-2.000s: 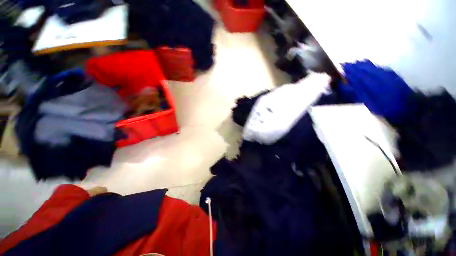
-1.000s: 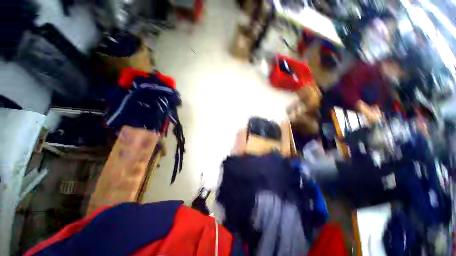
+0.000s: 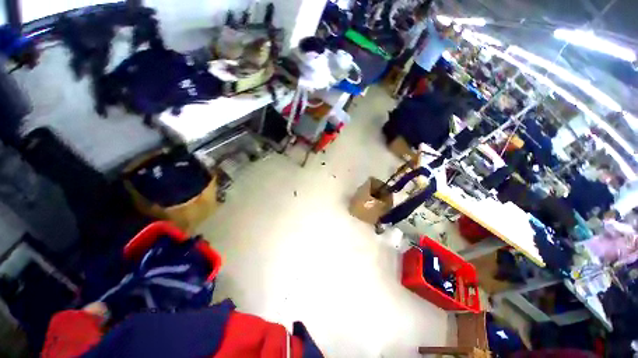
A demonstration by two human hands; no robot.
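Observation:
A red crate [image 3: 145,241] at the lower left is filled with navy fabric pieces with grey stripes [image 3: 157,280]. My left hand [image 3: 96,308] shows small and blurred at the end of my red sleeve, at the lower left beside this fabric. Its fingers are not clear, so I cannot tell whether it holds the fabric. My right hand is not in view. My red and navy jacket fills the bottom edge.
A cardboard box [image 3: 175,204] of dark fabric stands beyond the crate. A sewing table [image 3: 217,115] is at the upper left. At right are a red crate [image 3: 442,301], a wooden stool [image 3: 470,332], a small carton [image 3: 371,201] and a long table [image 3: 490,227]. A person [image 3: 428,49] stands far off.
The view has swung away from the piled white table and along the aisle, and now reaches farther into the workshop. A small part of my left hand now shows at the lower left.

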